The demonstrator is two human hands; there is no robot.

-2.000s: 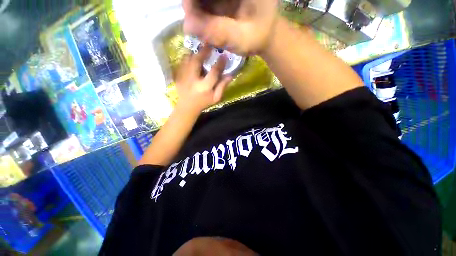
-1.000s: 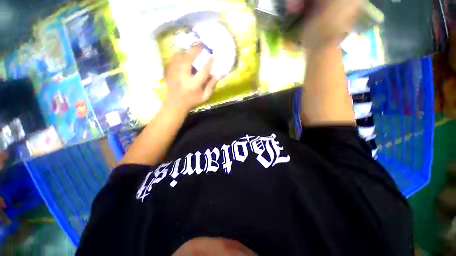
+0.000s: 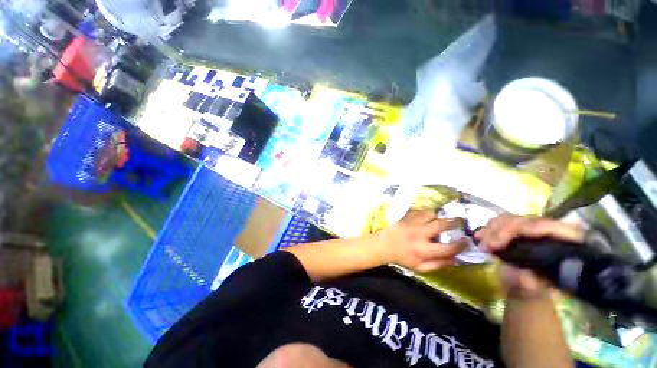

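A white round part (image 3: 472, 249), overexposed, lies on the yellow work pad (image 3: 380, 214) in front of me. My left hand (image 3: 421, 243) holds its left side with bent fingers. My right hand (image 3: 529, 241) is closed around a long black electric screwdriver (image 3: 576, 267), which lies almost level and runs to the right edge. Its tip end points at the white part; whether it touches cannot be told. The fingers hide part of the white part.
A round tub (image 3: 534, 115) with a thin stick stands behind the pad, beside a clear plastic bag (image 3: 450, 83). Blue crates (image 3: 189, 251) stand below the bench edge at left. Small black and white parts (image 3: 216, 100) lie at the far end. Metallic parts are at right.
The view has swung to the left along the bench. My right hand has come back from the far right to the white part, now with the black screwdriver. My left hand stays at the part.
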